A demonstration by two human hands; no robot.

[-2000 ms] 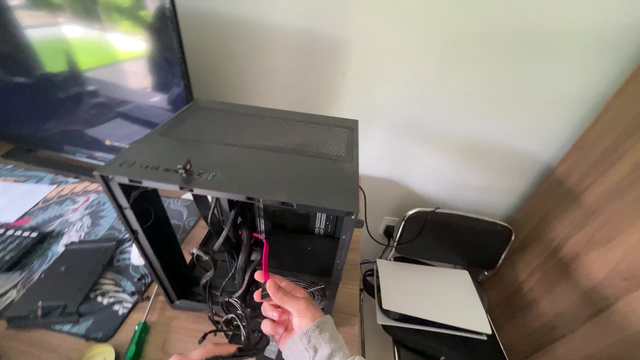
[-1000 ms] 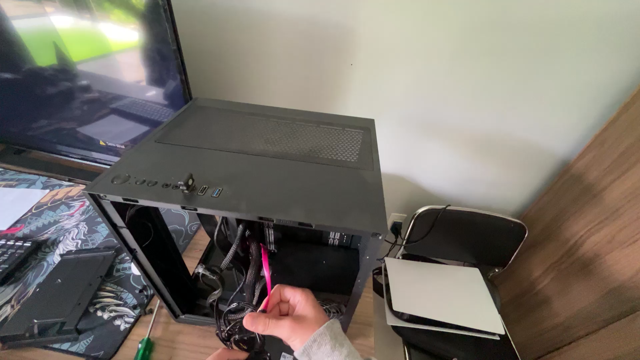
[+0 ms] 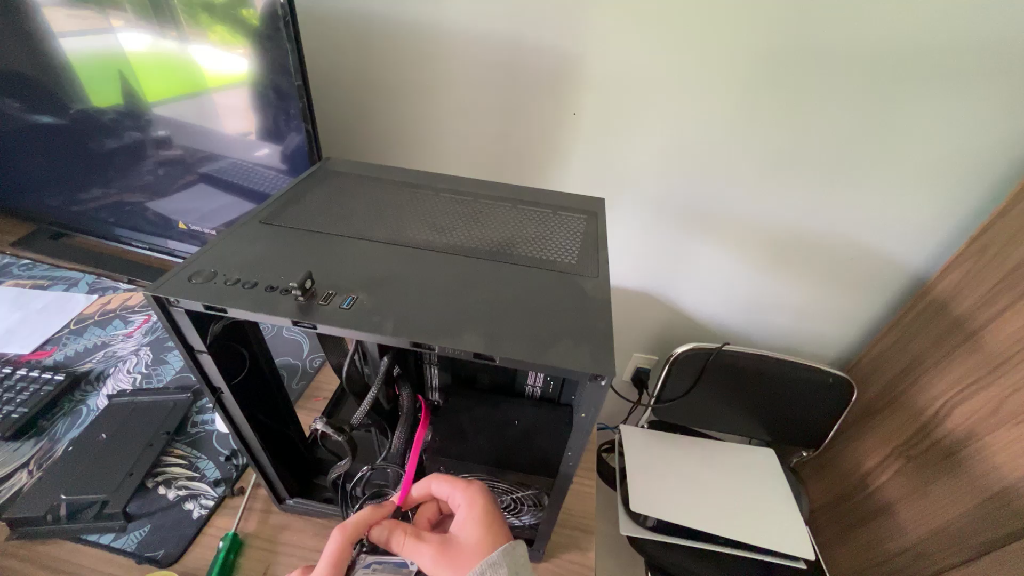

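A black PC case (image 3: 448, 320) stands with its side open, showing bundled black cables (image 3: 404, 424) and a fan grille (image 3: 512, 500) low at the right. A flat pink cable (image 3: 415, 452) runs down from inside to my fingers. My right hand (image 3: 452, 520) pinches its lower end between thumb and fingers. My left hand (image 3: 344, 544) comes in from the bottom edge, its fingertips touching the same cable end; most of that hand is out of view. Just below the fingers is part of a metal drive with a label (image 3: 386, 565). A small USB plug (image 3: 303, 286) sits in the case's top panel.
A green-handled screwdriver (image 3: 226, 554) lies left of the case. Farther left are a black metal bracket or panel (image 3: 100, 460), a keyboard (image 3: 28, 396) and a patterned desk mat (image 3: 176, 488). A monitor (image 3: 152, 120) stands behind. At right, a white flat device (image 3: 716, 488) rests on a black chair (image 3: 752, 400).
My right hand has moved lower with the pink cable, which now reaches down toward the case's bottom. My left fingers have come up to meet it. The view has shifted somewhat.
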